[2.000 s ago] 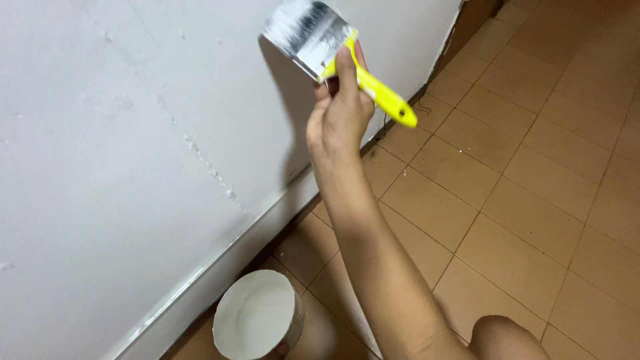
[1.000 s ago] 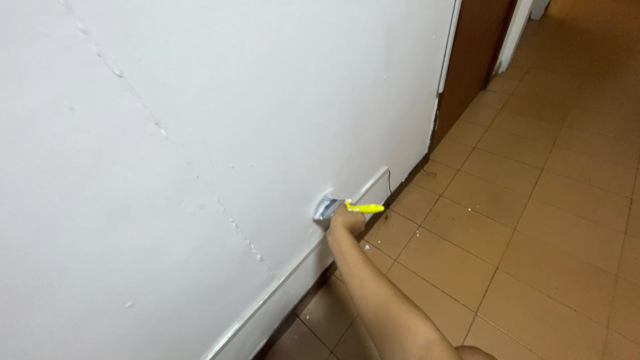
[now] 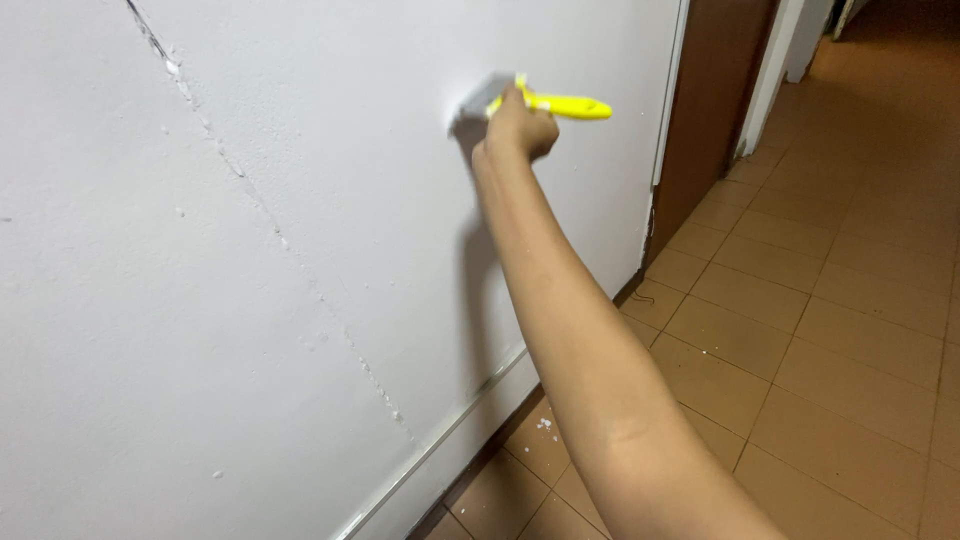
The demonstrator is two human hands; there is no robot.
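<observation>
My right hand [image 3: 523, 126] grips a flat paintbrush [image 3: 574, 107] by the base of its bright yellow handle, and the handle points to the right. White-coated bristles, slightly blurred, meet the white wall [image 3: 337, 195] at upper centre. Below the brush, the wall carries the shadow of brush and arm. To the left, a rough crack line [image 3: 281, 241] with small lumps runs down the wall on a slant. My left hand is out of view.
A white baseboard [image 3: 431, 450] runs along the wall foot. Beside it lies a brown tiled floor [image 3: 847, 360] with white paint specks [image 3: 545, 424]. A brown door [image 3: 709, 105] and a thin dark wire [image 3: 643, 298] are at the right.
The brush was low on the wall near the baseboard a second ago and is now higher up. The white bucket seen two seconds ago is out of view; the view has shifted.
</observation>
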